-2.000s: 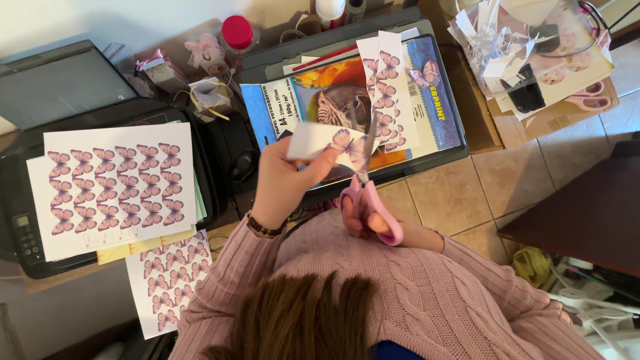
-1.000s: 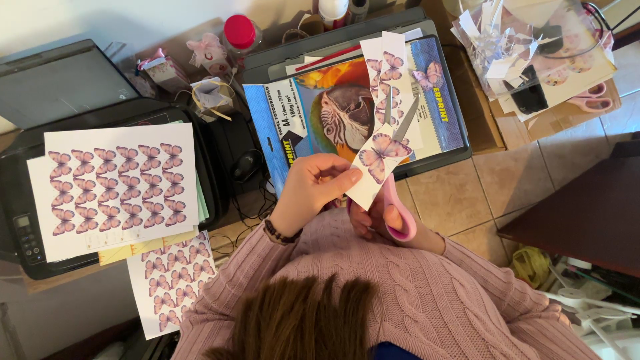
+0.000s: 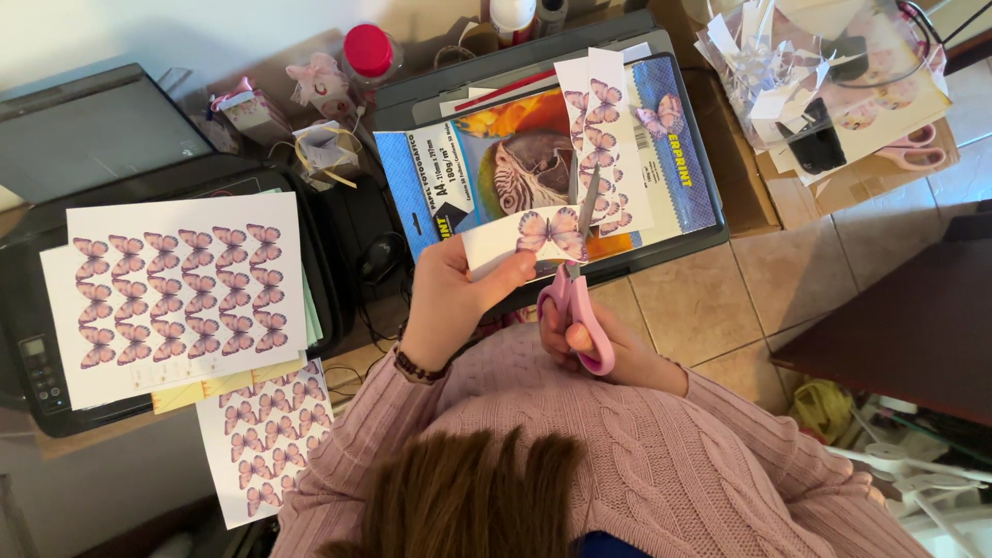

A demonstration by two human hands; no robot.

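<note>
My left hand pinches a white paper piece between thumb and fingers; a pink-and-purple butterfly is printed at its right end. My right hand grips pink-handled scissors, their blades parted and pointing away from me at the paper's right edge. Beyond them, strips of printed butterflies and a cut-out butterfly lie on a photo-paper pack with a parrot picture. Sheets of printed butterflies rest on the black printer at the left, and another butterfly sheet is below.
A red-lidded jar and small decorated boxes stand along the wall. At right, a clear bag of paper scraps and second pink scissors are on cardboard. A black mouse sits beside the printer.
The paper piece in my left hand has turned from slanting down to nearly level, its butterfly at the right end. My right hand still holds the scissors.
</note>
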